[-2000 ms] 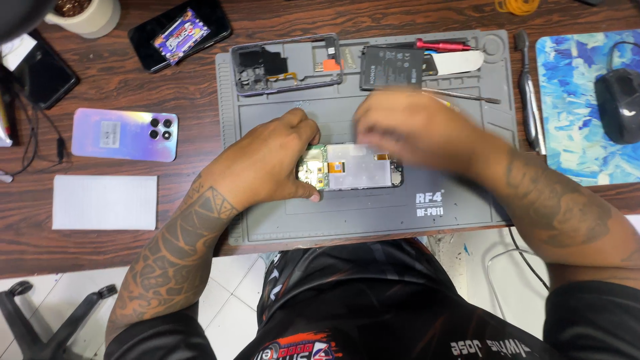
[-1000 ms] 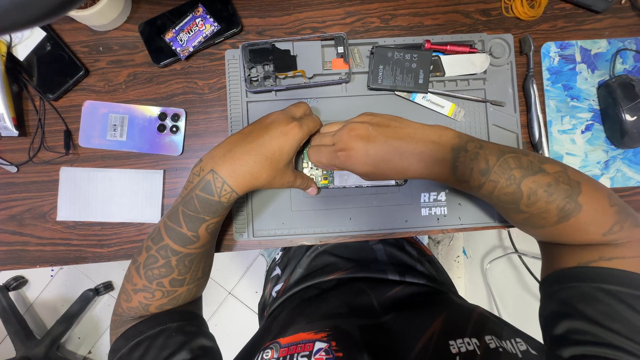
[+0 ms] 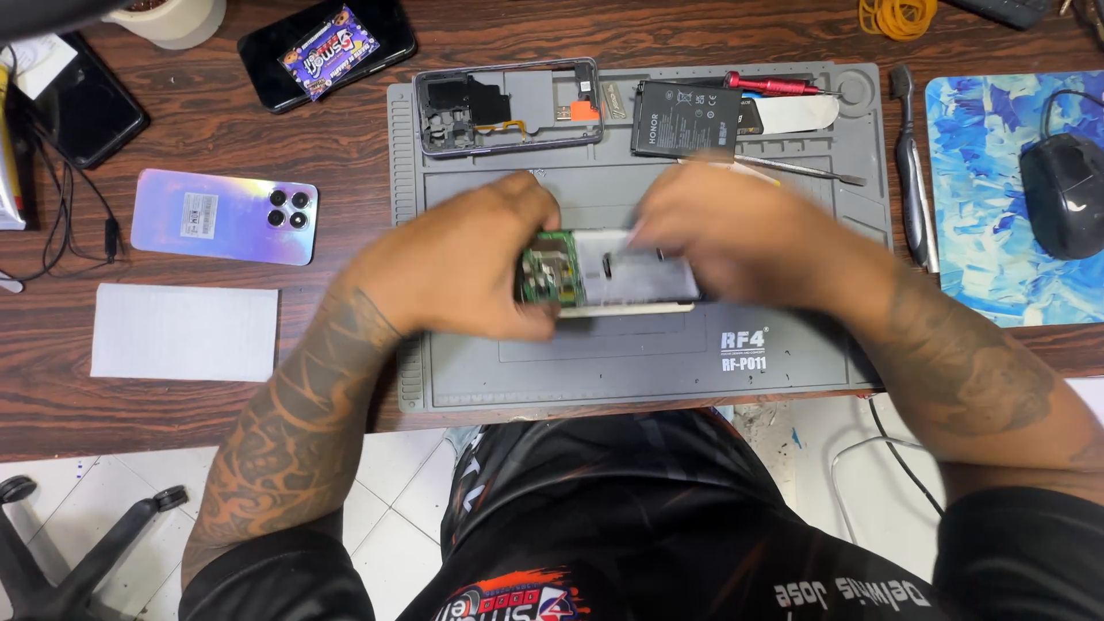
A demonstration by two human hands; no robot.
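My left hand (image 3: pixel 470 259) grips the left end of an opened phone assembly (image 3: pixel 638 272), its thumb at the lower edge and fingers at the upper edge. The green circuit board (image 3: pixel 552 269) shows beside that hand. My right hand (image 3: pixel 724 228), blurred, is over the assembly's right end; whether it grips anything cannot be told. Beneath both is a grey repair mat (image 3: pixel 604 371). Along the mat's top lie a phone mid-frame (image 3: pixel 509 108), a black Honor phone battery (image 3: pixel 686 119), a red precision screwdriver (image 3: pixel 772 84) and a metal pry tool (image 3: pixel 802 168).
To the left are an iridescent phone back cover (image 3: pixel 224 216), a white pad (image 3: pixel 185 332) and a black phone (image 3: pixel 379 39) with a packet on it. A brush (image 3: pixel 910 172) and a computer mouse (image 3: pixel 1069 197) on a blue mouse pad (image 3: pixel 966 285) are to the right.
My right hand has moved right from beside my left hand, uncovering more of the assembly. The orange flex connectors seen on the assembly two seconds ago no longer show. My left hand still holds its left end.
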